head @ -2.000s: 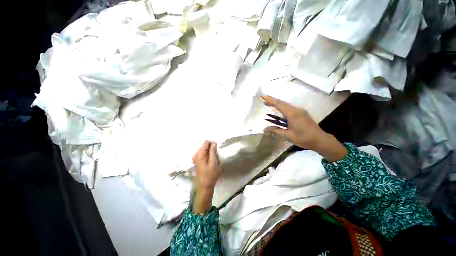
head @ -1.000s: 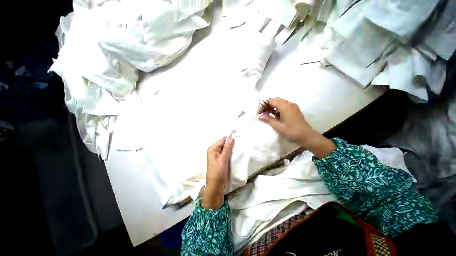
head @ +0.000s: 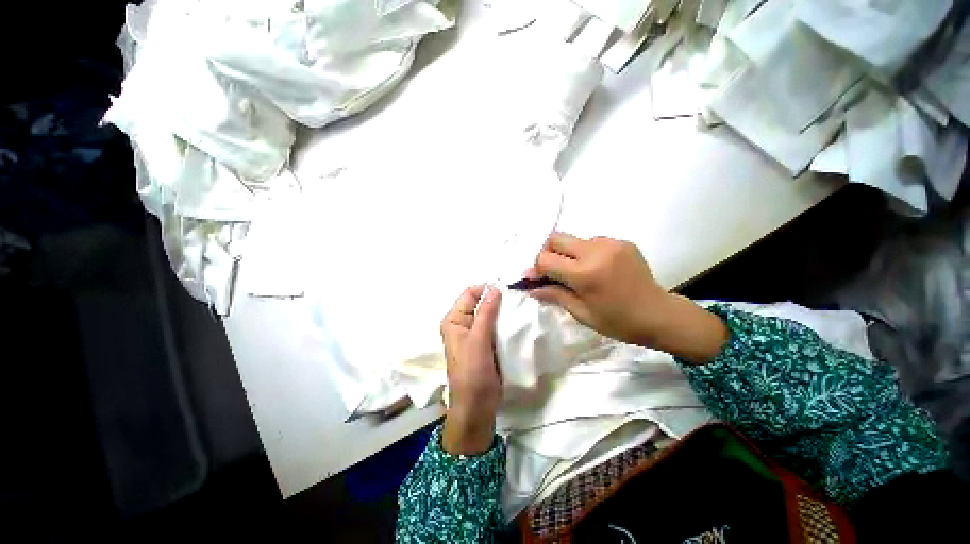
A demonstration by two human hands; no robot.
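A white garment [head: 425,213], strongly overexposed, lies spread on the table in front of me and reaches over its near edge. My left hand [head: 471,345] pinches an edge of the cloth between thumb and fingertips. My right hand [head: 606,282] holds small dark thread snips [head: 527,284], their points close to my left fingertips at the pinched edge. The snips' handles are hidden in my right hand. Any thread at the points is too fine to tell.
The white table [head: 279,425] shows its near left corner. A crumpled white garment heap [head: 239,117] lies at the far left. Flat, layered white pieces [head: 792,85] lie at the far right. White cloth [head: 612,393] lies between the table edge and my dark apron. Greyish cloth lies beyond the table at right.
My right hand has moved down and left, bringing the snips to my left fingertips. My left hand has moved up and right since the earliest frame, still pinching cloth. The view has shifted.
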